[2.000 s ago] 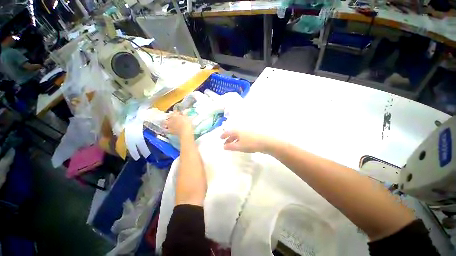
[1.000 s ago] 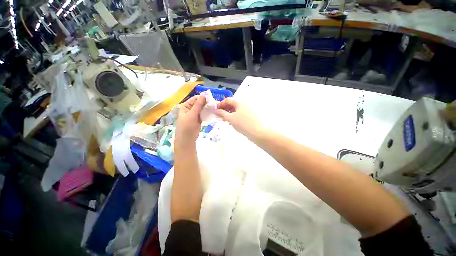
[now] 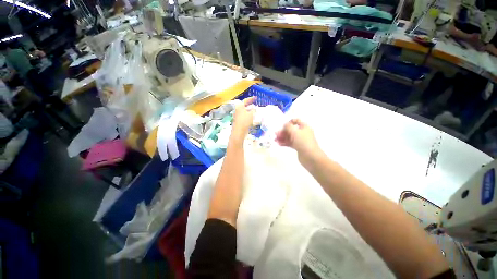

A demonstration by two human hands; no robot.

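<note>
My left hand [image 3: 243, 115] is over the blue plastic basket [image 3: 275, 98], beside white and pale green cloth pieces [image 3: 218, 136]. Its fingers are small and blurred; a hold on cloth cannot be made out. My right hand [image 3: 297, 135] is at the basket's near right side, apart from the left, with fingers bent. White cloth [image 3: 268, 116] lies between the hands; whether the right fingertips grip any is unclear. The large white garment [image 3: 261, 190] spreads under both forearms, its round opening [image 3: 332, 248] at the lower middle.
The cream sewing machine head [image 3: 471, 204] stands at the right edge of the white table [image 3: 370, 131]. Another machine [image 3: 169, 65] and yellow-orange strips [image 3: 229, 97] are beyond the basket. A blue bin [image 3: 136, 190] is lower left. Part of a person shows at top right.
The hands held a small white piece up between them a second ago; now they are apart, the left over the basket and the right lower. The view has shifted left.
</note>
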